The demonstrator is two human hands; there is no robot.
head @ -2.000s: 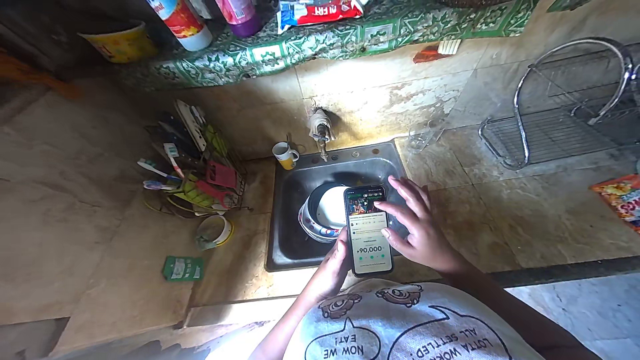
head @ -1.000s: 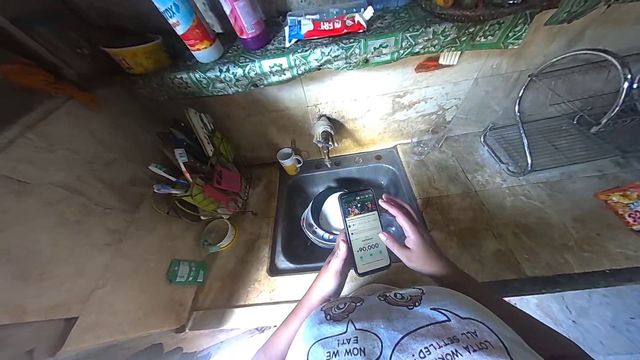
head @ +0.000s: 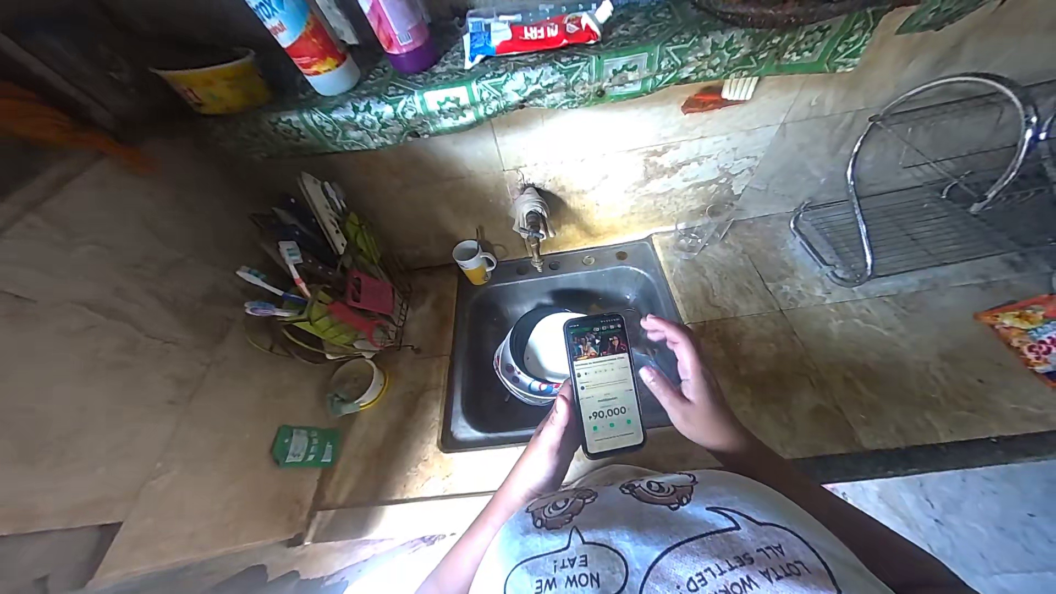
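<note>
A smartphone (head: 606, 388) with a lit screen is held upright over the metal sink (head: 487, 421). My left hand (head: 554, 441) grips its lower left edge. Just to the right of the phone, my right hand (head: 689, 392) has its thumb and fingers apart and holds nothing. Behind the phone, stacked bowls (head: 520, 379) sit in the basin, partly hidden. A white and yellow mug (head: 474, 262) stands at the sink's back left corner, near the faucet (head: 535, 235).
Toothbrushes and utensils fill a rack (head: 400, 309) left of the sink, beside a small tub (head: 359, 384) and a green packet (head: 305, 446). A wire dish rack (head: 907, 231) is at right. Bottles and a toothpaste tube (head: 536, 31) lie on the shelf above.
My right hand's fingers, which were over the phone's screen two seconds ago, are now off to its right. My left hand keeps hold of the phone.
</note>
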